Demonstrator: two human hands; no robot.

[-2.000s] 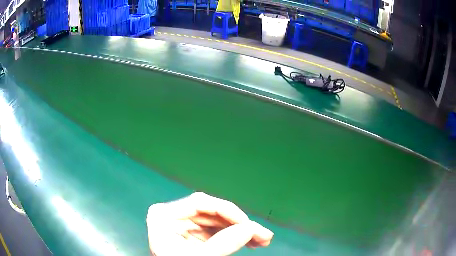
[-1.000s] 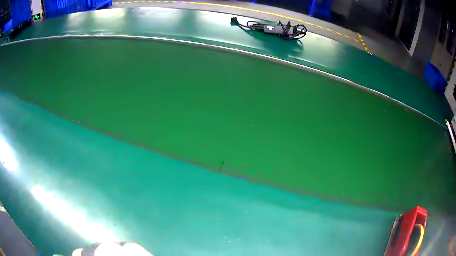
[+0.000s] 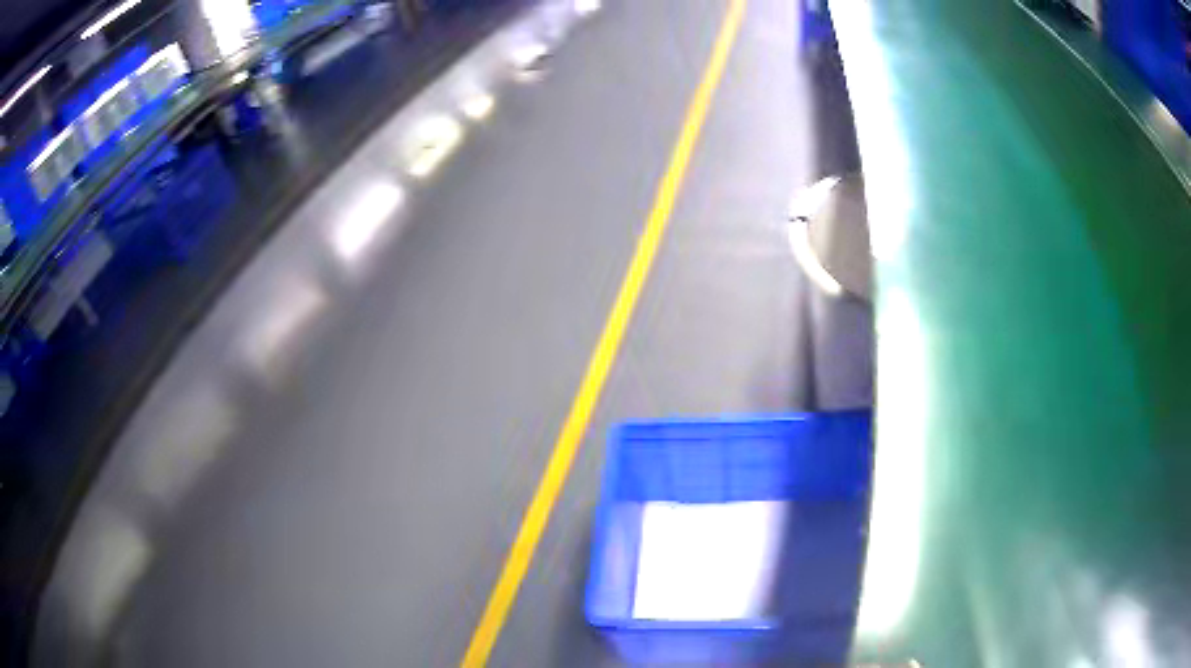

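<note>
Neither of my hands shows clearly in the head view; only a tiny pale sliver, too small to name, shows at the bottom edge. Nearest in front of me is an open blue plastic tote (image 3: 705, 439) on the floor beside the table edge. A flat white sheet (image 3: 705, 561) lies inside it. The table's right part hides part of the tote. The smooth blue-green worktop (image 3: 1006, 392) runs along the right side with bright reflections. The darker green belt (image 3: 1110, 170) lies beyond it.
A yellow line (image 3: 611, 337) runs along the grey floor (image 3: 431, 392). A pale rounded thing with a curved rim (image 3: 836, 235) is beside the table edge. Another line with blue items (image 3: 190, 202) stands at far left. The view is blurred by motion.
The view has swung left and down from the belt to the floor and tote. The pale hand and the red object have left the picture, as has the dark cable assembly.
</note>
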